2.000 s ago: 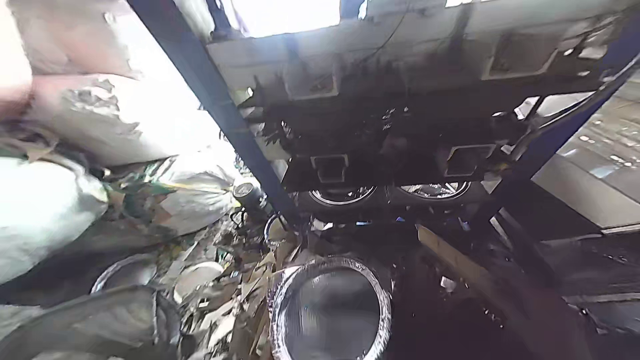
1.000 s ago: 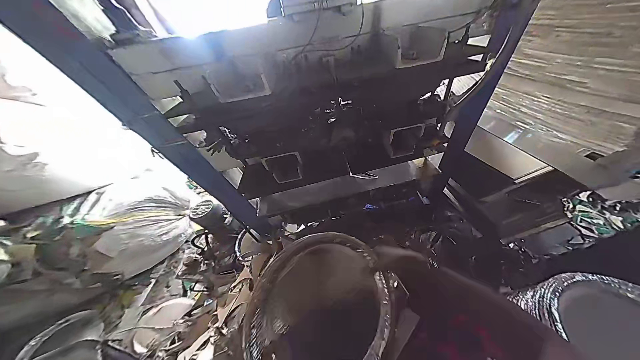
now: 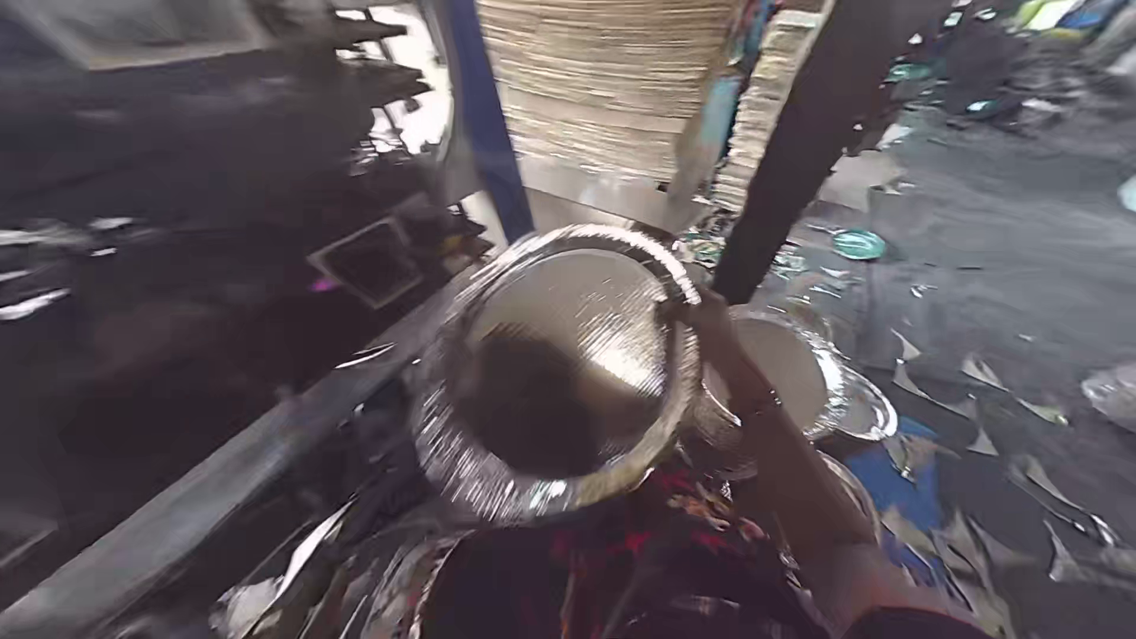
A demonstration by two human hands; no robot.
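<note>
My right hand (image 3: 697, 315) grips the right side of the rim of a stack of shiny silver paper plates (image 3: 568, 355), held in front of my body. The forearm comes up from the lower right. My left hand is not visible. More round silver plates (image 3: 781, 377) lie in piles to the right, partly behind my forearm. The picture is blurred by motion.
A dark machine with a blue frame post (image 3: 488, 115) and a metal bar (image 3: 204, 479) stands at the left. Tall stacks of tan sheets (image 3: 612, 80) rise behind. A dark post (image 3: 790, 151) leans at the right. Scraps (image 3: 985, 382) litter the grey floor.
The view has swung right. My right hand now holds the stack of plates up in front of me, away from the machine. The piles of plates at the right have come into view.
</note>
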